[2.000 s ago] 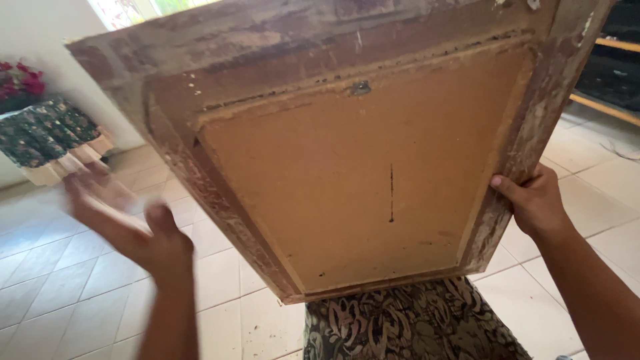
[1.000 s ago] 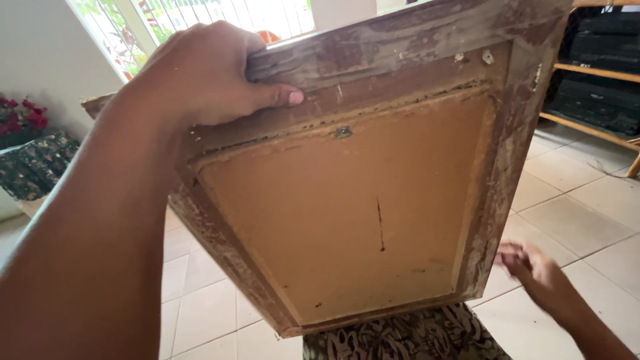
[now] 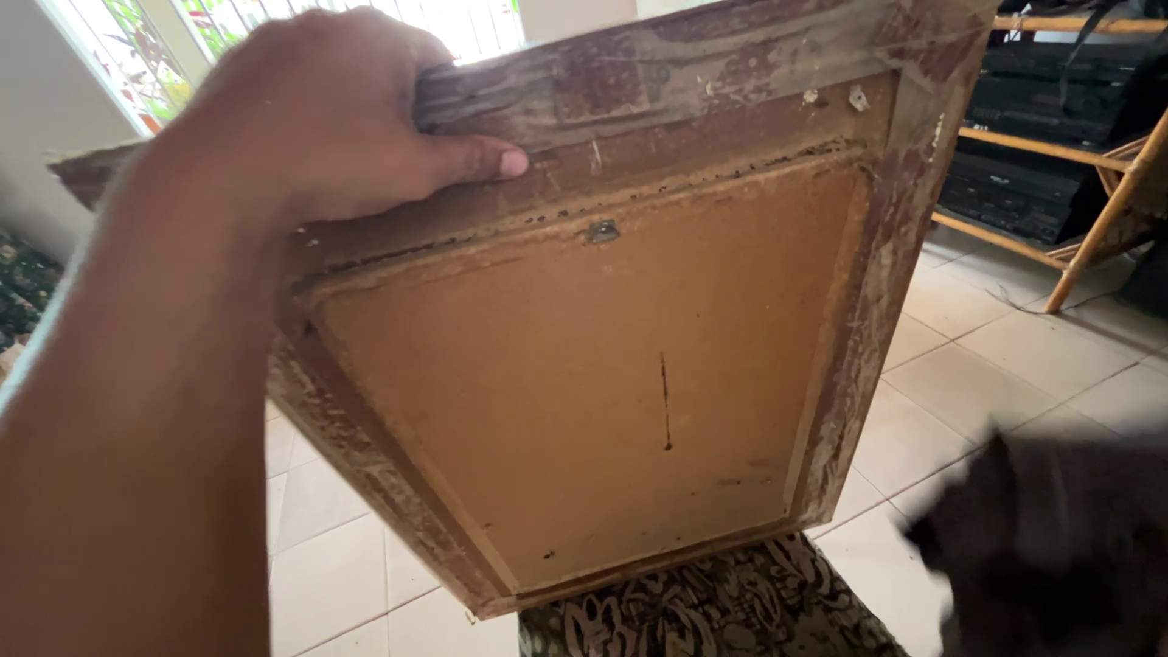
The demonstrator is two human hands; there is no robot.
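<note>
My left hand [image 3: 365, 128] grips the top edge of a framed picture [image 3: 584, 365], thumb on the back side and fingers over the rim. The picture's back faces me: a brown backing board within a worn, stained wooden frame, with a small metal hanger near the top and a dark vertical mark lower down. Its lower edge is at a patterned dark fabric surface [image 3: 703, 602]. My right hand cannot be seen. A blurred dark cloth [image 3: 1049, 538] is at the lower right; what holds it is hidden.
A cane shelf [image 3: 1086, 228] with black electronic devices [image 3: 1013, 196] stands at the right on a tiled floor [image 3: 1013, 365]. A barred window [image 3: 219, 36] is at the upper left, and a dark floral cloth [image 3: 23, 287] lies at the left edge.
My left hand was off the frame at first, then took hold of its top edge. My right hand let go of the frame's side and has left the view. The dark cloth has appeared at the lower right.
</note>
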